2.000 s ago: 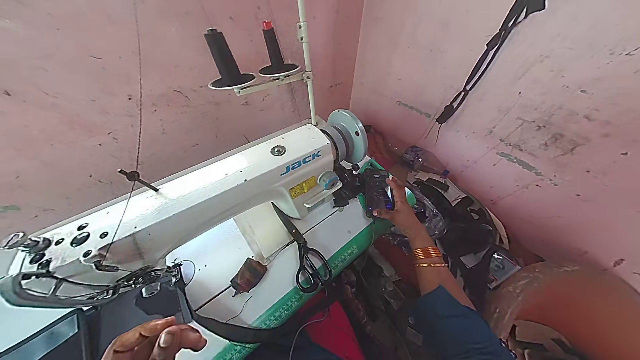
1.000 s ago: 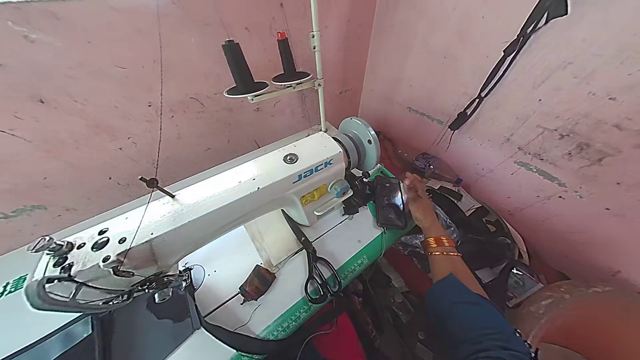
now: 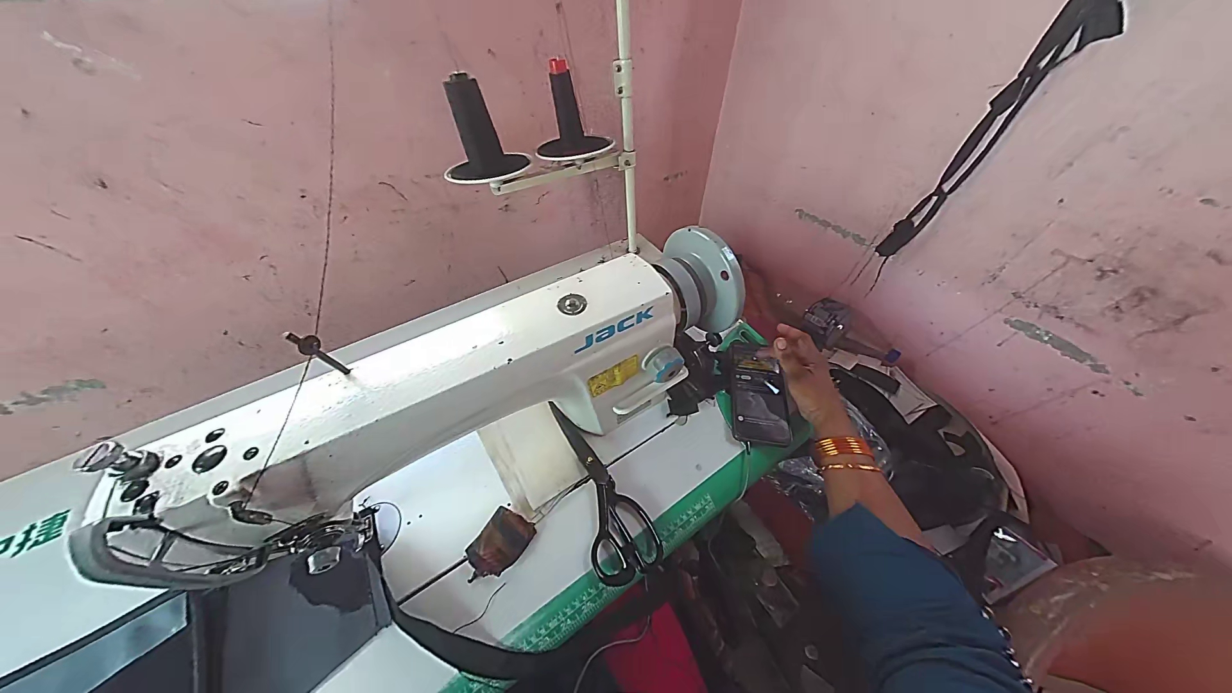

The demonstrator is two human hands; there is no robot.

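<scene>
My right hand (image 3: 807, 377), with bangles at the wrist, is at the right edge of a dark smartphone (image 3: 760, 397) with a lit screen. The phone rests at the table's right end, below the handwheel (image 3: 707, 279) of a white Jack sewing machine (image 3: 462, 380). Its fingers are partly raised; whether they grip the phone is unclear. My left hand is out of view. Black-handled scissors (image 3: 616, 525) lie by the machine's base, beside a folded pale cloth (image 3: 520, 462) and a small brown wrapped object (image 3: 500, 542). Dark fabric (image 3: 298, 616) lies under the needle area, with a black strap (image 3: 462, 654) running from it.
Two black thread cones (image 3: 474, 120) stand on a thread stand (image 3: 628, 144) behind the machine. Black straps (image 3: 982, 135) hang on the pink wall. A plastic bottle (image 3: 847, 327) and a pile of dark materials (image 3: 924, 452) lie right of the table, whose green edge (image 3: 577, 611) bears ruler markings.
My left hand, at the lower left two seconds ago, has left the view. The phone, earlier tilted in my right hand, now lies at the table's end with its screen lit.
</scene>
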